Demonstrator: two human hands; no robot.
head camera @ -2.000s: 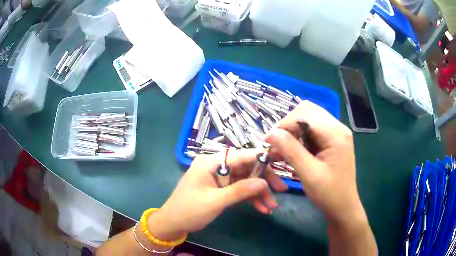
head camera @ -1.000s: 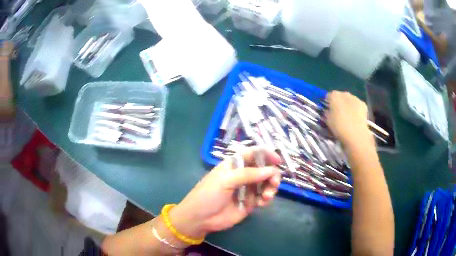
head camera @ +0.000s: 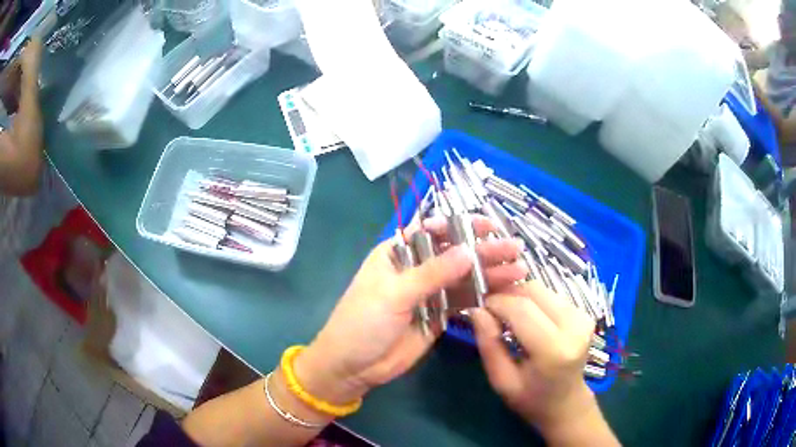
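Observation:
My left hand point(head camera: 375, 306), with a yellow band at the wrist, holds several slim silver cylinders point(head camera: 422, 262) side by side over the front of the blue tray. Thin red leads rise from some of them. My right hand point(head camera: 537, 345) is close beside it, its fingertips at the lower end of one cylinder point(head camera: 470, 257); parts of its fingers are hidden. The blue tray point(head camera: 624, 240) is heaped with loose silver cylinders point(head camera: 532, 227). To the left, a clear plastic bin point(head camera: 157, 205) holds rows of the same cylinders point(head camera: 236, 214).
Behind stand a second clear bin point(head camera: 201, 109), a small scale point(head camera: 301, 122) under a white strip point(head camera: 375, 105), a dark pen point(head camera: 506, 111) and tall translucent tubs point(head camera: 646, 79). A smartphone point(head camera: 674, 249) and a lidded box point(head camera: 746, 227) lie right. Another person's arm point(head camera: 24, 131) shows at far left.
My right hand has come back from the tray's right side to my left hand. More cylinders now show in my left hand. The view has shifted, so the bench items sit lower and further right.

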